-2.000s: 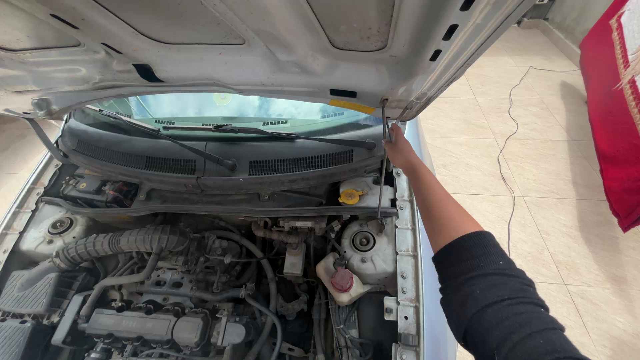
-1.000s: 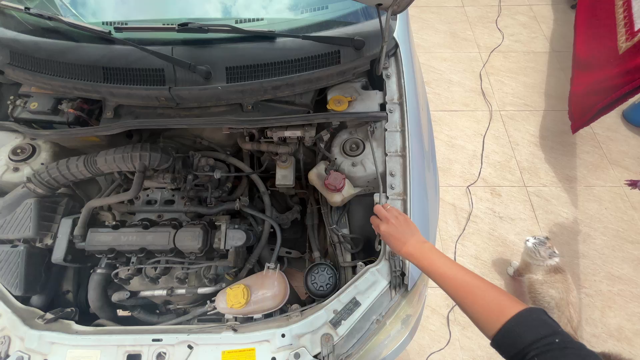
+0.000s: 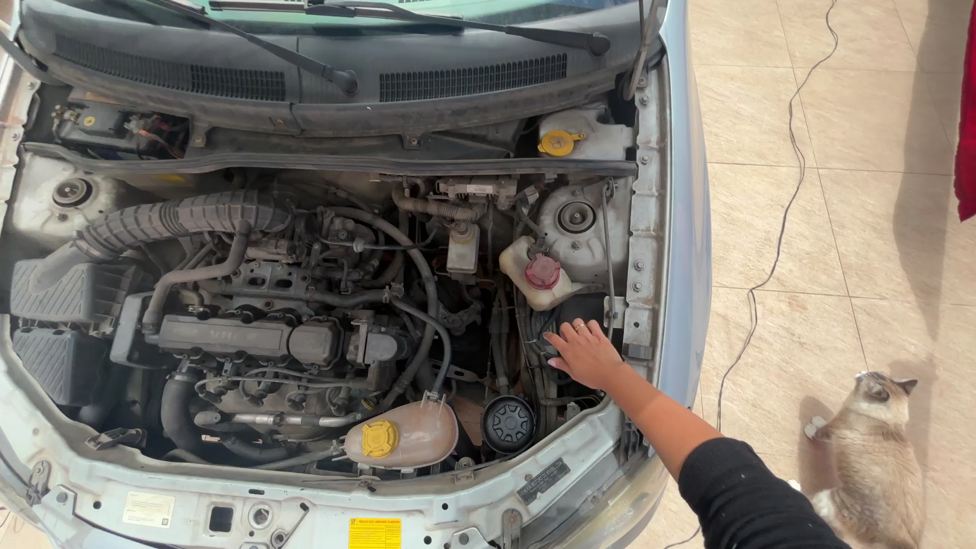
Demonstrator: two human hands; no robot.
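Over the right side of the car's engine bay is my right hand (image 3: pixel 587 352), palm down, fingers slightly spread and nothing seen in it. Its fingertips are by black hoses (image 3: pixel 526 320), just below the power steering reservoir's red cap (image 3: pixel 542 271); whether they touch is unclear. Beyond the hand, a thin metal rod (image 3: pixel 608 252) lies along the inner fender. Nearer the front edge are a round black cap (image 3: pixel 508 424) and the coolant tank (image 3: pixel 427 438) with its yellow cap (image 3: pixel 380 438). My left hand is out of view.
The engine cover (image 3: pixel 225 338) and air filter box (image 3: pixel 65 293) fill the left side. A yellow-capped washer reservoir (image 3: pixel 602 130) is at the back right. A cat (image 3: pixel 869 465) lies or stands on the tiled floor beside the car, near my arm; a cable (image 3: pixel 778 244) crosses the tiles.
My right hand has come down from the raised hood's edge, past the inner fender, to over the engine bay. The view has tilted down and moved closer.
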